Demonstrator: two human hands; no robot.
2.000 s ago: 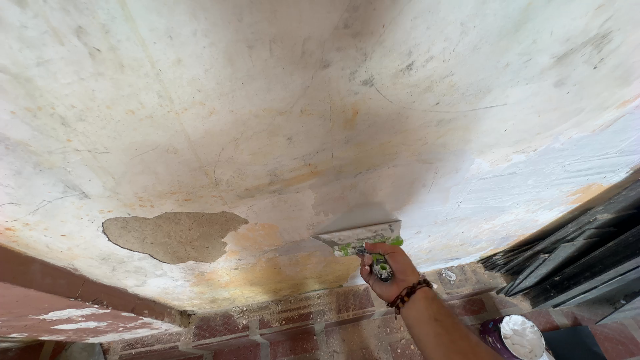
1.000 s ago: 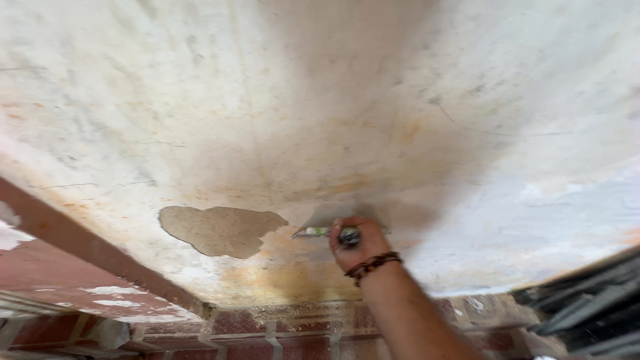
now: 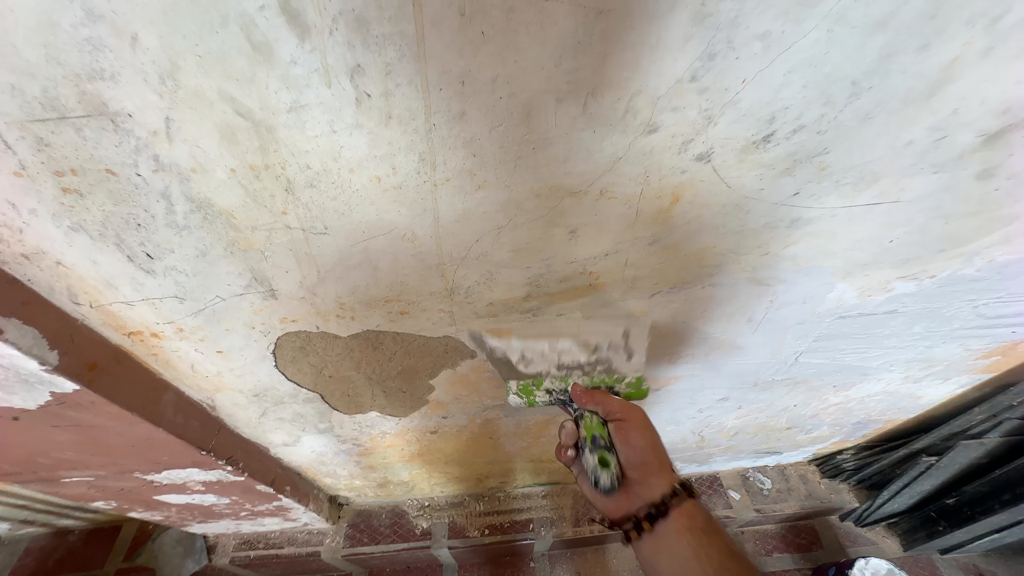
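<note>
My right hand (image 3: 616, 448), with a beaded bracelet on the wrist, grips the green and black handle of a wide putty knife (image 3: 572, 360). Its blade, smeared with whitish and grey filler, lies at the stained, cracked plaster wall (image 3: 448, 200). Left of the blade is a bare brown patch (image 3: 372, 372) where the paint has come off. On the right, a smooth white skim coat (image 3: 784, 360) covers the lower wall. My left hand is not in view.
A reddish-brown corner trim (image 3: 184, 416) and a peeling red wall (image 3: 88, 448) stand at left. Red tiles (image 3: 384, 528) with crumbs run along the wall's foot. Dark slats (image 3: 952, 464) lean at right, near a container of white material (image 3: 872, 566) at the bottom edge.
The putty knife has turned: a second ago it showed nearly edge-on, and now its broad blade face shows. My right hand still holds it. The view has shifted somewhat.
</note>
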